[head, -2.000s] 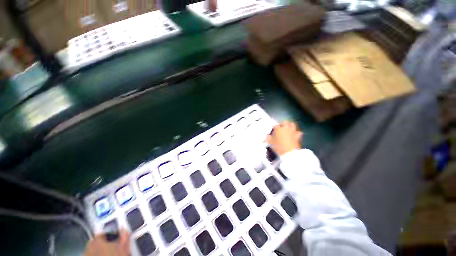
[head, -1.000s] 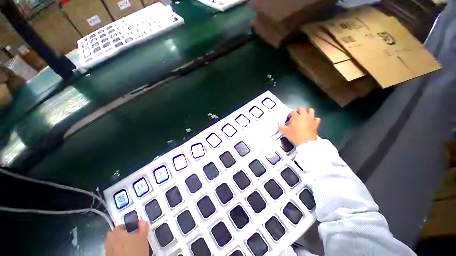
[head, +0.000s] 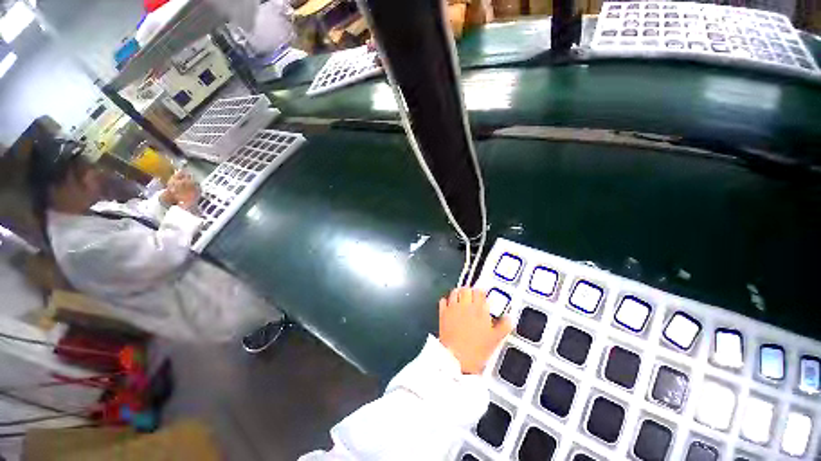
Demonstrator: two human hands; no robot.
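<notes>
A white foam tray (head: 576, 270) with a grid of rounded pockets lies on the green bench at the lower right, cut off by the frame. The back row holds lit screens (head: 632, 312); most units in front are dark (head: 574, 345). My left hand (head: 470, 329) is at the tray's left edge, its fingertips and thumb beside a lit unit (head: 497, 302) in the second row. Whether the fingers grip it is unclear. Some white-looking units (head: 716, 403) show at the right. My right hand is out of view.
A dark post (head: 432, 108) with a white cable (head: 483, 194) stands behind the tray's left corner. At the left, a person in a white smock (head: 126, 252) works at another tray (head: 252, 167), near stacked trays (head: 225, 126). More trays lie across the bench (head: 702, 31).
The view has swung left, bringing in the post and the other person; the cartons and my right hand have left it. The second-row unit by my left hand, dark before, is now lit.
</notes>
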